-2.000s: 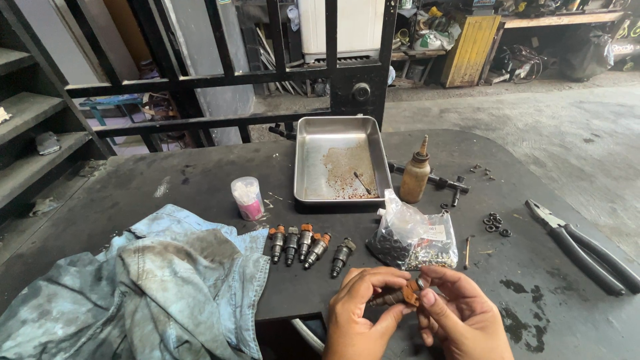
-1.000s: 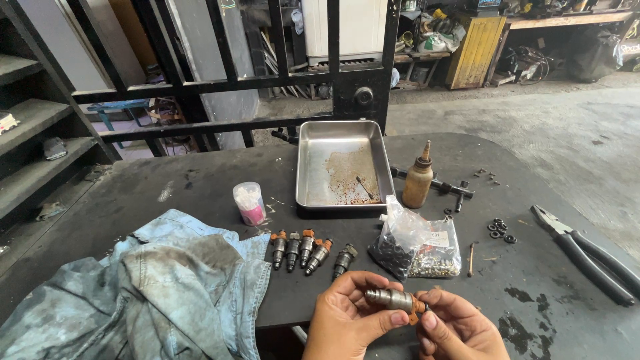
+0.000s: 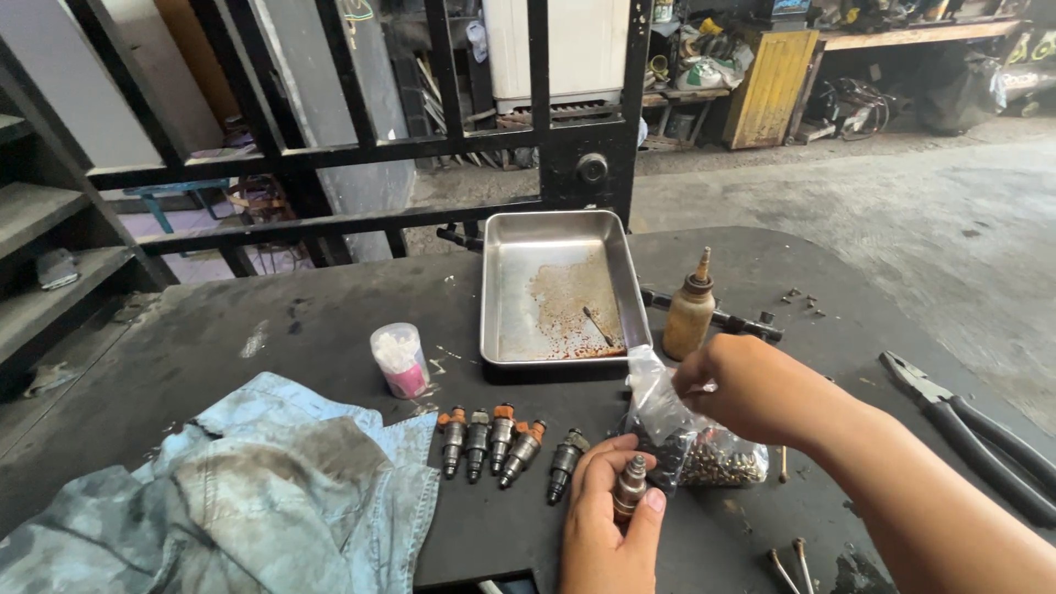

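Note:
My left hand (image 3: 606,520) holds a fuel injector (image 3: 629,488) upright between thumb and fingers, near the front edge of the black table. My right hand (image 3: 734,388) reaches over a clear plastic bag (image 3: 660,404) of small metal parts and black pieces; its fingertips are at the bag's upper part and partly hidden, so I cannot tell if they grip it. Left of my left hand lies a single fuel injector (image 3: 567,466), beside a row of several injectors (image 3: 502,437), some with orange connectors. A brown-stained squeeze bottle (image 3: 689,318) stands just behind my right hand.
A steel tray (image 3: 490,289) with brownish residue and a cotton swab lies behind the injectors. A tub of cotton swabs (image 3: 400,361) stands left of it. A stained blue cloth (image 3: 289,495) covers the left front. Pliers (image 3: 949,404) lie at right, a black fuel rail (image 3: 747,327) behind the bottle.
My right hand has let go of the injector and moved up to the plastic bag. The injector stays in my left hand, now upright rather than lying sideways.

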